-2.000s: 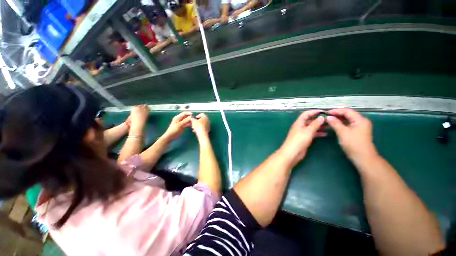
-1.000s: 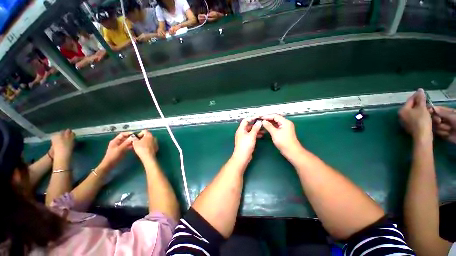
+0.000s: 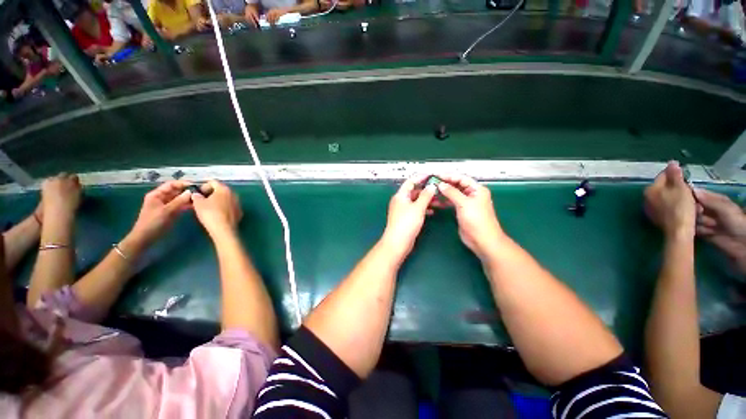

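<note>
My left hand point(image 3: 407, 214) and my right hand point(image 3: 472, 211) meet at the edge rail, in the middle of the view. Their fingertips pinch a small black housing point(image 3: 434, 181) with a pale green centre showing. The fingers hide most of it. A black subassembly with a white spot point(image 3: 580, 196) lies on the green bench to the right of my right hand.
The pale edge rail point(image 3: 523, 170) runs across beyond my hands. Past it, the conveyor belt point(image 3: 376, 141) carries dark lumps. A white cable point(image 3: 260, 168) hangs left of my hands. Neighbours' hands work at left point(image 3: 214, 211) and right point(image 3: 672, 200). More people sit across the line.
The view has turned right and levelled, bringing the right neighbour's hands into view. The pale green centre of the piece now shows between my fingertips; both hands keep their pinch.
</note>
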